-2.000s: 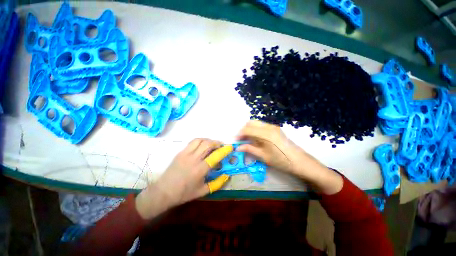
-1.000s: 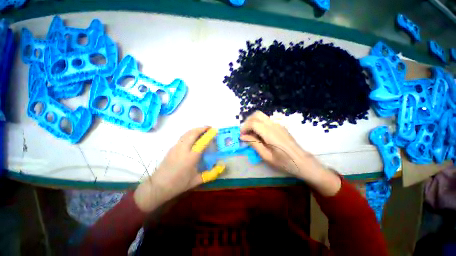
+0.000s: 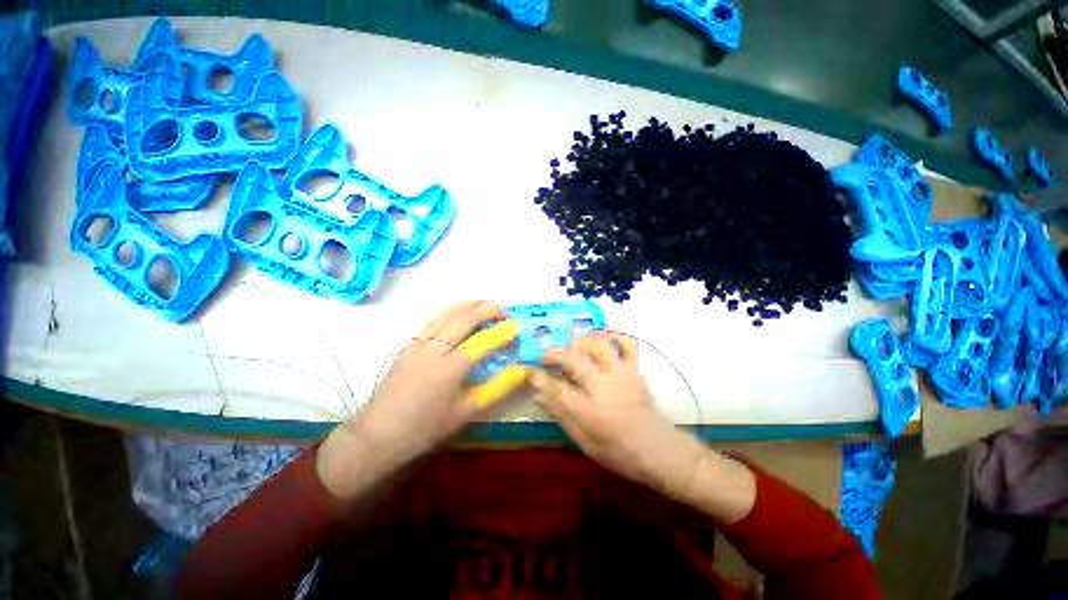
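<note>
A blue plastic frame [image 3: 546, 319] is held between my two hands just above the white bench top, near its front edge. My left hand [image 3: 439, 369] grips its left end, with yellow covers on two fingers. My right hand [image 3: 603, 393] has its fingers on the frame's lower right side. Whether a small black piece is between the right fingertips cannot be told. Hair-thin dark lines curve around both hands.
A heap of black pieces [image 3: 714, 217] lies right of centre. Loose blue frames [image 3: 310, 240] overlap at the left. Piled blue frames [image 3: 972, 281] lie at the right by brown cardboard [image 3: 954, 431]. Beyond the bench, a dark green conveyor [image 3: 808, 88] carries spaced blue frames.
The held frame has turned and its upper edge now shows. My right hand has moved from the frame's upper right side to its lower side. The frames on the conveyor have shifted left.
</note>
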